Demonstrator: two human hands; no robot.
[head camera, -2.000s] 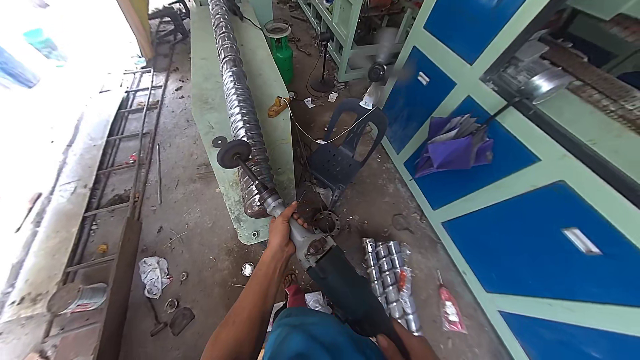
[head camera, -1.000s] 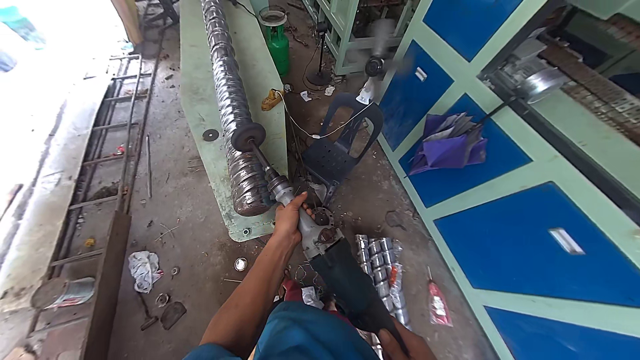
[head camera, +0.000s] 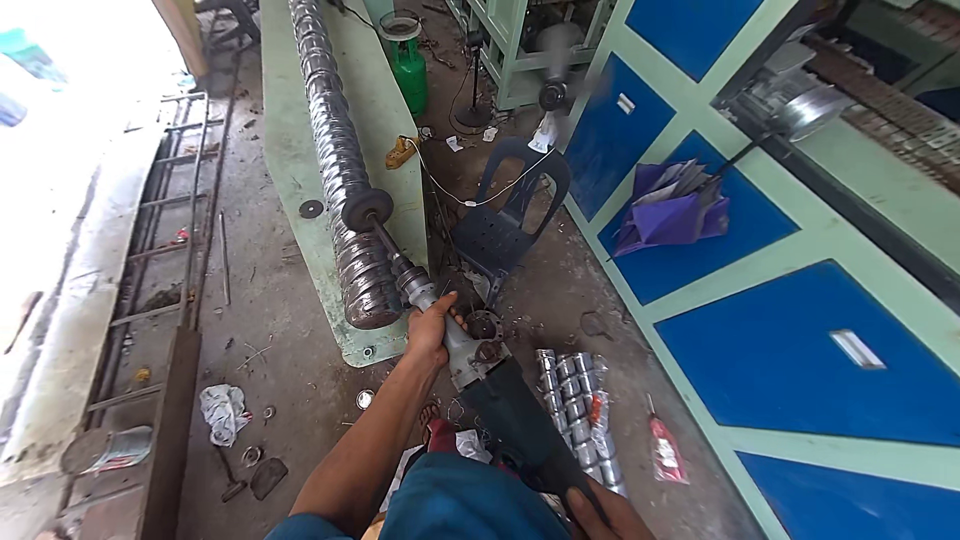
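My left hand (head camera: 433, 328) grips the grey metal neck of a long electric grinder (head camera: 510, 409) with a dark body. My right hand (head camera: 609, 513) is closed around the grinder's rear handle at the bottom edge. From the grinder's front a shaft runs up to a round dark wheel (head camera: 367, 209), which lies over a long, shiny spiral-ribbed metal screw shaft (head camera: 334, 135); whether they touch I cannot tell. The screw lies lengthwise on a pale green metal plate (head camera: 291, 161). Left of the screw a small dark disc (head camera: 310, 208) rests on the plate.
A dark plastic chair (head camera: 499, 236) and a green gas cylinder (head camera: 409, 75) stand right of the plate. Shorter ribbed metal pieces (head camera: 574, 405) lie on the floor. Blue-and-green cabinets (head camera: 787, 345) with a purple umbrella (head camera: 667, 210) line the right. A metal ladder (head camera: 196, 187) lies left; a white cord crosses the chair.
The grinder's wheel has moved from the screw's left side to over the screw, nearer its upper part. Both hands have kept their hold on the grinder. The view has shifted slightly.
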